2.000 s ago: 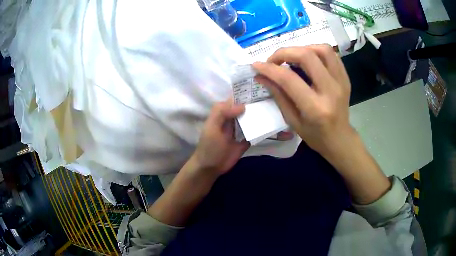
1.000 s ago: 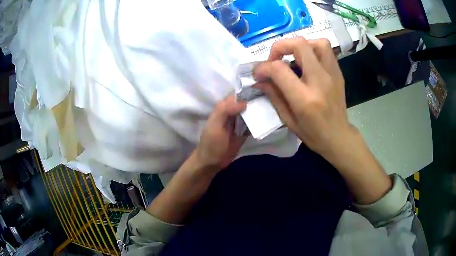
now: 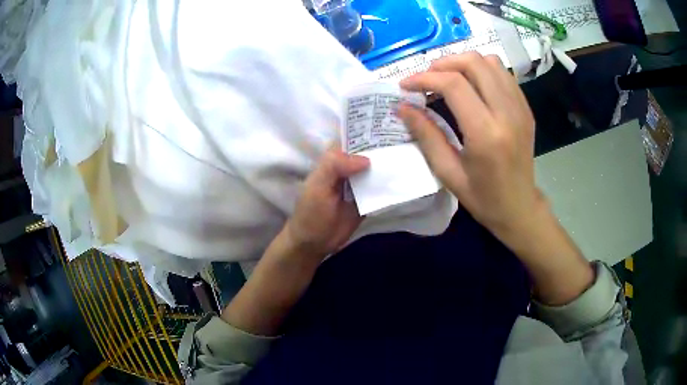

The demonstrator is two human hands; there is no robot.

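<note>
A stack of white care labels (image 3: 392, 177) with printed black text on its upper half lies over my lap. My left hand (image 3: 324, 199) holds the stack at its left edge, thumb on top. My right hand (image 3: 482, 143) is at its upper right, thumb and index finger at the printed top edge; whether they pinch a label is not clear. A large heap of white garment pieces (image 3: 218, 113) lies to the left and behind the labels. White fabric also shows under the stack.
A blue tray (image 3: 403, 30) lies at the back with clear plastic parts (image 3: 348, 26) beside it. Green-handled snips (image 3: 535, 21), a white fabric strip (image 3: 556, 56) and a smartphone (image 3: 620, 21) are at the upper right. A yellow wire rack (image 3: 113, 316) stands lower left. A tan piece (image 3: 99, 188) shows in the heap.
The labels were bent and blurred under my right fingers a second ago; now they lie flatter with the printed text facing up. My right hand has shifted slightly right.
</note>
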